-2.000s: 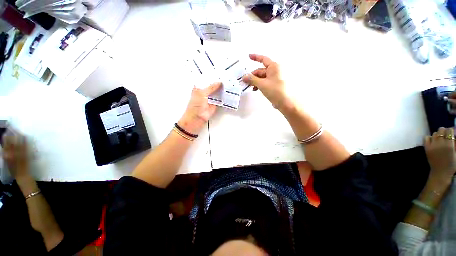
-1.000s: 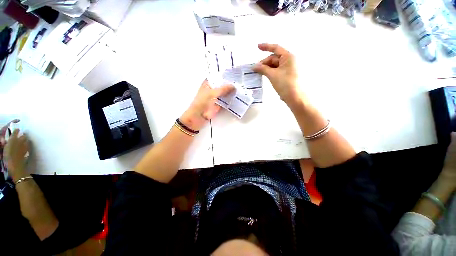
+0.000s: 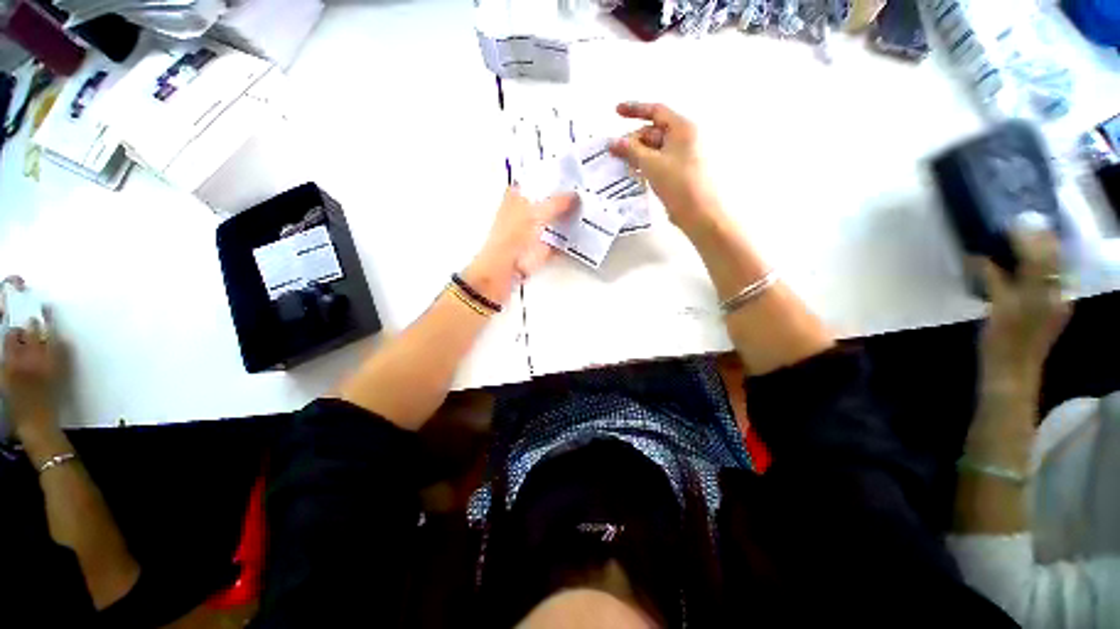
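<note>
My left hand (image 3: 518,234) holds a fan of small white cards (image 3: 590,232) with dark printed lines, above the table centre. My right hand (image 3: 663,157) is at the fan's right side, its thumb and a finger pinched at the edge of a card. A black open box (image 3: 299,278) stands on the table to the left of my left hand. Inside it lie one white card (image 3: 299,258), a thin greyish loop above the card and a dark shape below it.
White table (image 3: 418,160) with a centre seam. A stack of spare cards (image 3: 533,57) lies beyond my hands. White booklets (image 3: 172,103) lie far left, silvery bagged parts (image 3: 749,12) at the far edge. A neighbour's hand (image 3: 1027,285) holds a black box (image 3: 997,197) at right; another person's hand shows at left.
The fanned cards have shifted and spread differently between my hands, and my right hand has moved slightly left since a second ago. The right neighbour's black box has come farther onto the table.
</note>
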